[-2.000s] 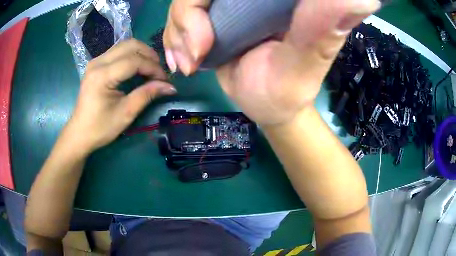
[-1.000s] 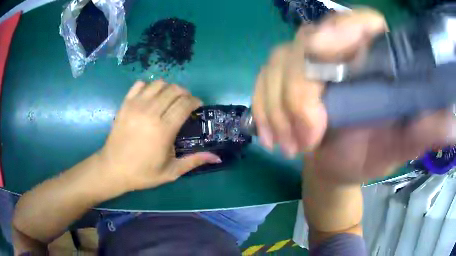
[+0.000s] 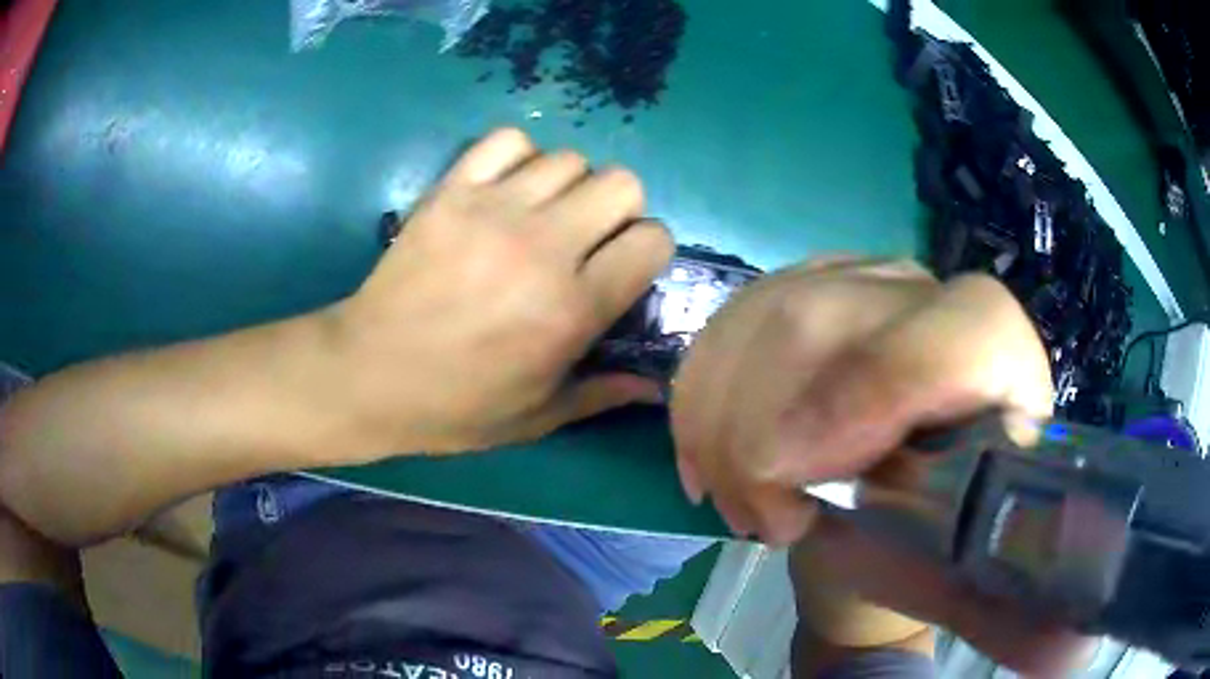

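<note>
The black camcorder body (image 3: 630,342) lies on the green bench, open side up, with the bright circuit board (image 3: 690,299) showing between my hands. My left hand (image 3: 511,299) is closed over the body's left part, thumb at the near side. My right hand (image 3: 849,378) is at the body's right end and holds the electric screwdriver (image 3: 1062,531), whose thick dark rear end points to the lower right. My right hand hides the screwdriver's tip and the body's right end. A small black piece (image 3: 389,228) shows left of my left hand.
A loose pile of black screws (image 3: 604,47) lies at the top centre, beside the clear plastic bag (image 3: 385,16), cut off by the top edge. A heap of black plastic parts (image 3: 1008,199) is at right. The purple tray (image 3: 1161,431) is partly hidden. Pale sheets (image 3: 750,604) are below right.
My left hand came from above the bench onto the body. My right hand brought the screwdriver down to the body's right end, and its rear end has swung lower. The view has shifted too.
</note>
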